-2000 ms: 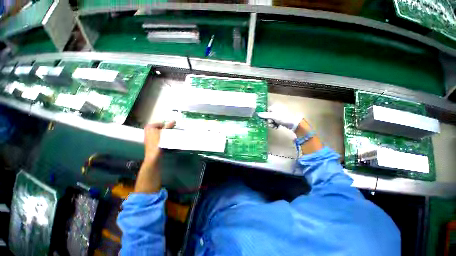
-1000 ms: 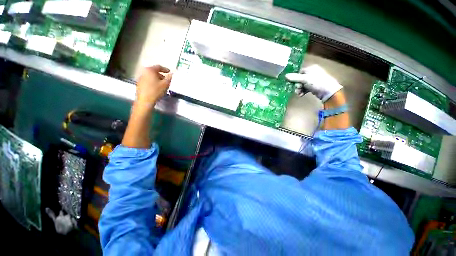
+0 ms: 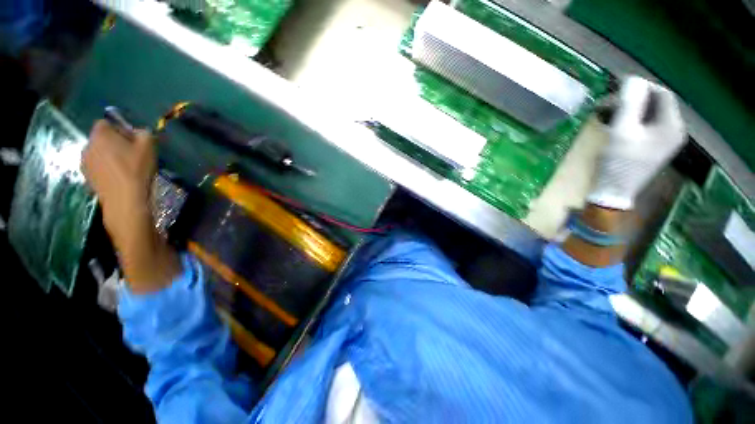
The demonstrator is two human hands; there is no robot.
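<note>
A green circuit board [image 3: 513, 157] with a long silver-grey heatsink [image 3: 501, 70] lies on the line. My right hand [image 3: 641, 141], in a white glove with a blue wrist band, is at its right corner; its fingertips are blurred and I cannot tell what they hold. My left hand [image 3: 122, 170] is bare and blurred, with fingers curled, over the edge of the screw tray [image 3: 168, 203]. Whether it holds anything is unclear. A black electric screwdriver [image 3: 228, 137] lies on the green mat with its bit pointing right.
A black fixture [image 3: 257, 257] with orange-yellow tape lies between my left arm and body. Green boards [image 3: 50, 199] stand at the far left. The metal rail [image 3: 331, 132] crosses in front. More boards with heatsinks lie on the line, at right [image 3: 691, 248] and upper left [image 3: 257, 16].
My left hand has moved from the board's left edge down-left to the screw tray. My right hand has moved up to the board's upper right corner. The view has turned and shifted.
</note>
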